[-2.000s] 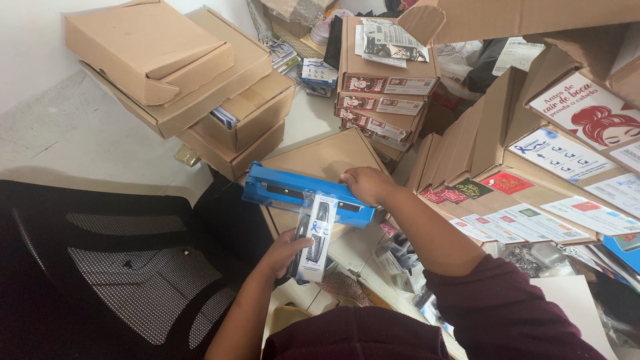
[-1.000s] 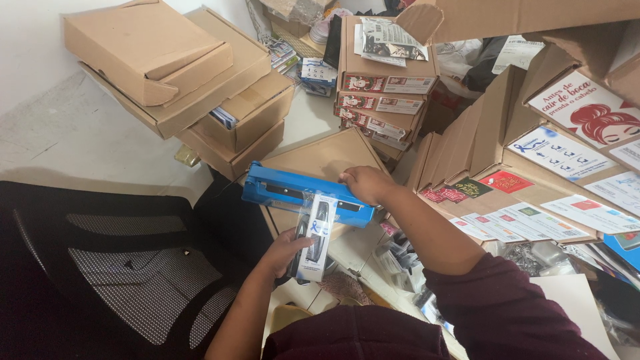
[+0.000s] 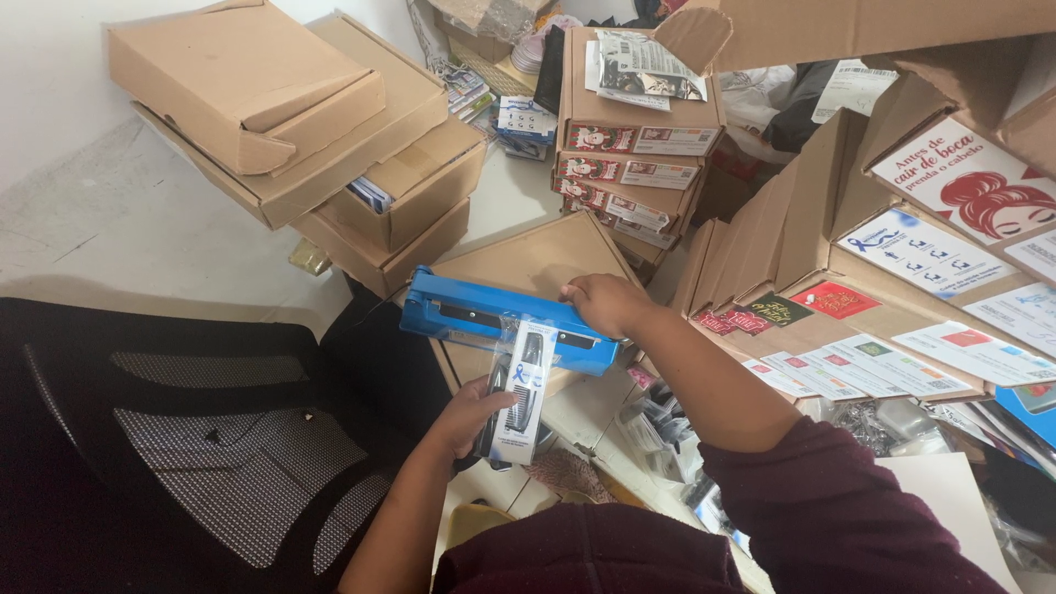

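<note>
My left hand holds a clear plastic bag with a printed card and dark combs, its thumb on the front. The bag's upper end lies at the long blue impulse heat sealer; whether it sits between the jaws I cannot tell. My right hand presses on the top of the sealer's arm near its right end, fingers curled over it. Beneath the sealer is a flat cardboard box.
Cardboard boxes are stacked at the left. Behind the sealer stands another stack of boxes with printed labels. Leaning boxes with cards line the right. A black mesh chair is at lower left; small plastic packets lie right of the sealer.
</note>
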